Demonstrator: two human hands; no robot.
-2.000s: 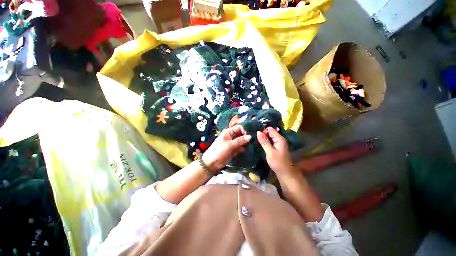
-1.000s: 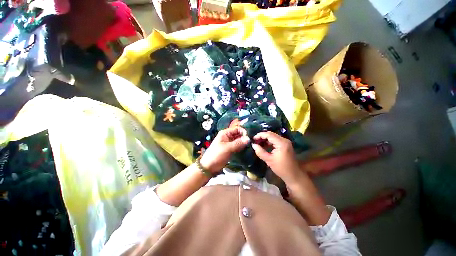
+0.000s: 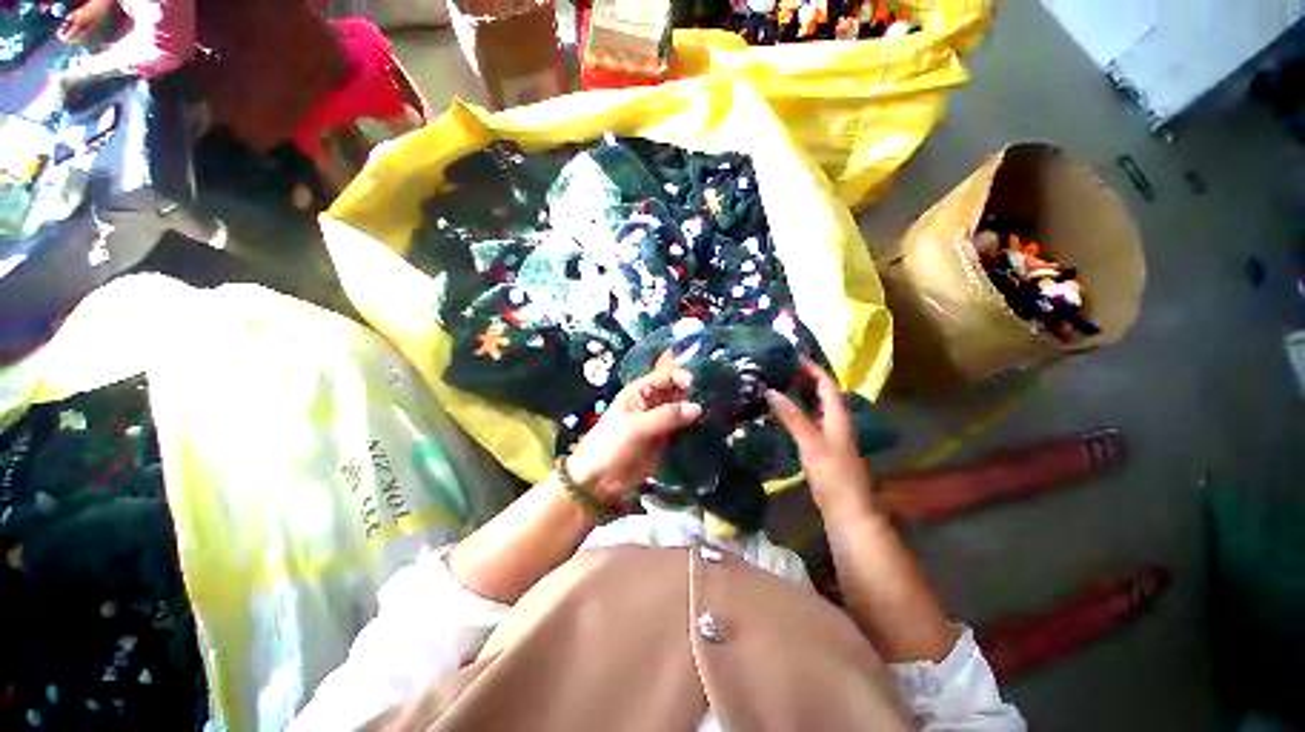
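A dark green plush piece (image 3: 723, 415) is held between my two hands, above the near edge of an open yellow sack (image 3: 382, 157). My left hand (image 3: 640, 429) grips its left side with thumb and fingers; a bracelet is on the wrist. My right hand (image 3: 819, 418) holds its right side. The sack is full of dark green plush pieces (image 3: 501, 358) with white, red and orange motifs; bright light washes out some of them. Fine detail on the held piece is blurred.
A white-yellow sack (image 3: 286, 472) with green pieces stands left. A brown carton (image 3: 937, 272) with orange-black pieces stands right, near two red bars (image 3: 1002, 479). Another yellow sack (image 3: 859, 100) and small boxes (image 3: 626, 40) are ahead. A person in red (image 3: 365, 86) is upper left.
My hands have moved apart, with the green piece spread more openly between them. The whole view has shifted slightly, so the sacks and carton appear further right than two seconds ago.
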